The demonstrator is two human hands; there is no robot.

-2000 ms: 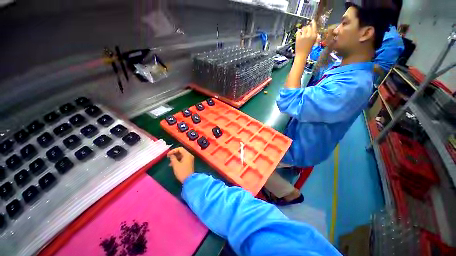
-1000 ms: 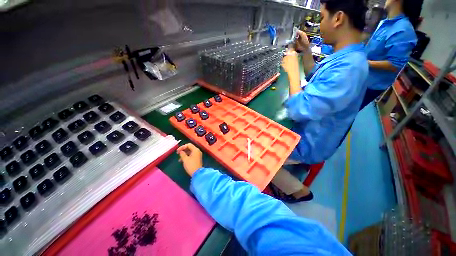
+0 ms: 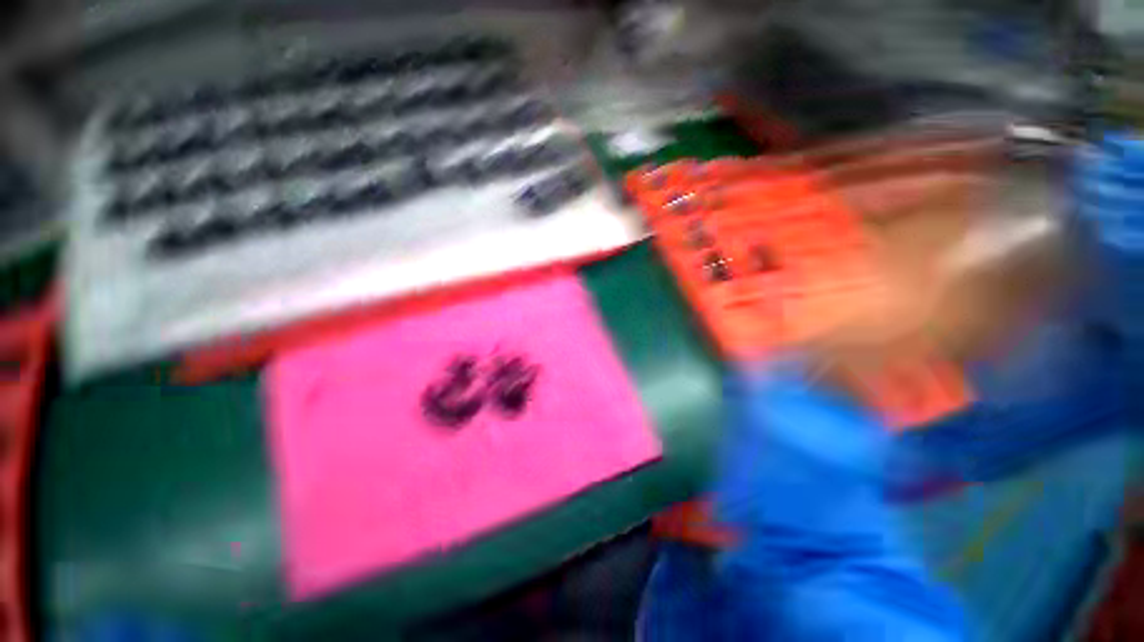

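Observation:
The picture is heavily blurred. A pink mat [image 3: 364, 477] lies in front of me with a pile of small black parts [image 3: 477, 391] on it. An orange compartment tray [image 3: 797, 289] to its right holds several black housings [image 3: 716, 266] at its left side. My right hand [image 3: 878, 345] is a skin-coloured blur over the tray's right part, at the end of a blue sleeve; its outline merges with other skin-coloured blur. Its fingers and anything in them cannot be made out. My left hand is not in view.
Behind the mat, a stack of clear trays [image 3: 376, 270] carries rows of black housings. An orange edge [image 3: 25, 439] stands at the far left. The green bench [image 3: 163, 464] ends at a curved front edge. A co-worker's blurred blue sleeve [image 3: 1114, 207] is at the right.
The view has swung so the pink mat and clear trays sit further right and more fully in frame. My right hand has moved from the tray's near left corner to its right part.

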